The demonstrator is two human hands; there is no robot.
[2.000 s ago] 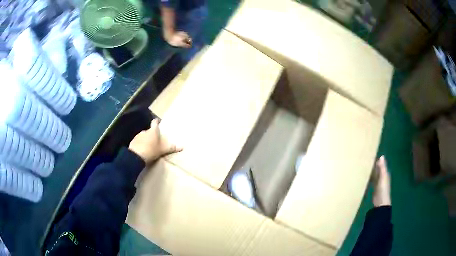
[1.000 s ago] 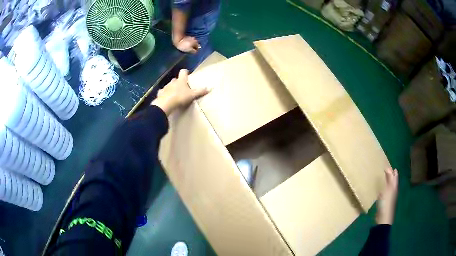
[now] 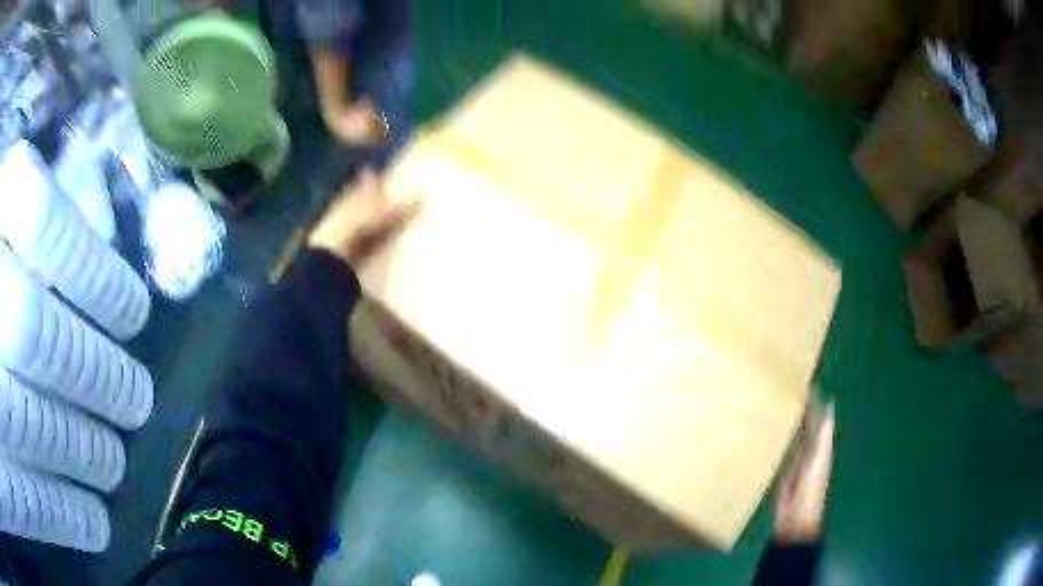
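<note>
A large brown carton [image 3: 515, 332] is tilted in front of me. A broad flat face with a band of tape is turned up, and no opening shows. My left hand [image 3: 364, 218] holds its upper left edge, with the thumb on the face. My right hand [image 3: 807, 469] is at its lower right edge, palm side against or close to it, blurred. The fingers' contact on the right is hard to tell.
Stacks of white round parts [image 3: 80, 355] lie on the dark worktable at left. A green fan [image 3: 208, 92] and a tangled white pile [image 3: 183, 240] are behind them. Another person's hand [image 3: 357, 121] is at the table edge. Open cartons [image 3: 995, 258] stand at right on the green floor.
The carton has turned over: its open flaps and inside showed before, and now a closed taped face does. Both hands stay at its sides. The view has shifted somewhat.
</note>
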